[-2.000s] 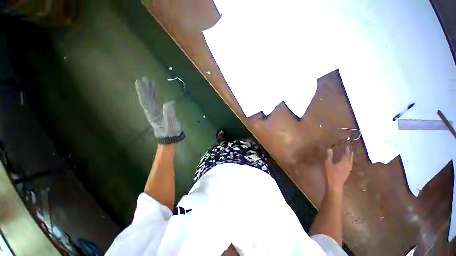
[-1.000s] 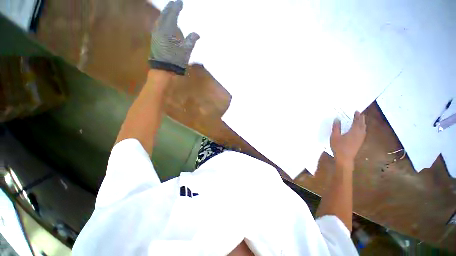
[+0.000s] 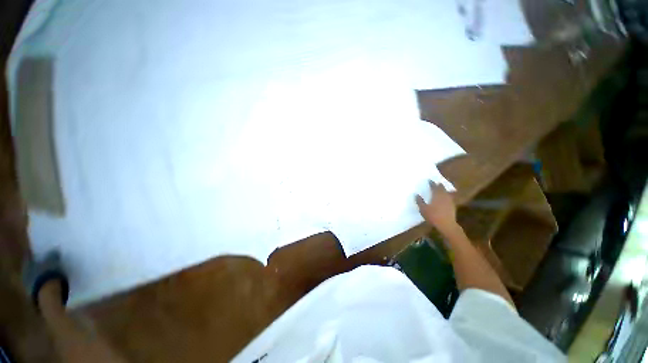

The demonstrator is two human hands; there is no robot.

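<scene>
The large white paper marker (image 3: 177, 142) lies over the fabric lay, with jagged cut edges at the right and notches at the near side. My left hand (image 3: 48, 275), in the grey glove with a dark cuff, is blurred at the marker's near left corner; its fingers cannot be made out. My right hand (image 3: 437, 205) is bare, fingers apart, touching the marker's right edge and holding nothing. A pale, bar-like pattern weight (image 3: 39, 135) lies on the marker's far left side.
The brown wooden table (image 3: 192, 312) shows along the near side and at the right. An open brown cardboard box (image 3: 522, 230) stands on the floor at the right. A small blurred dark item lies on the marker at the top right. Green floor shows below the table edge.
My view has turned left along the marker. The pattern weight and the box at the right have come into view. My gloved left hand is now at the left corner; my right hand is at the right edge.
</scene>
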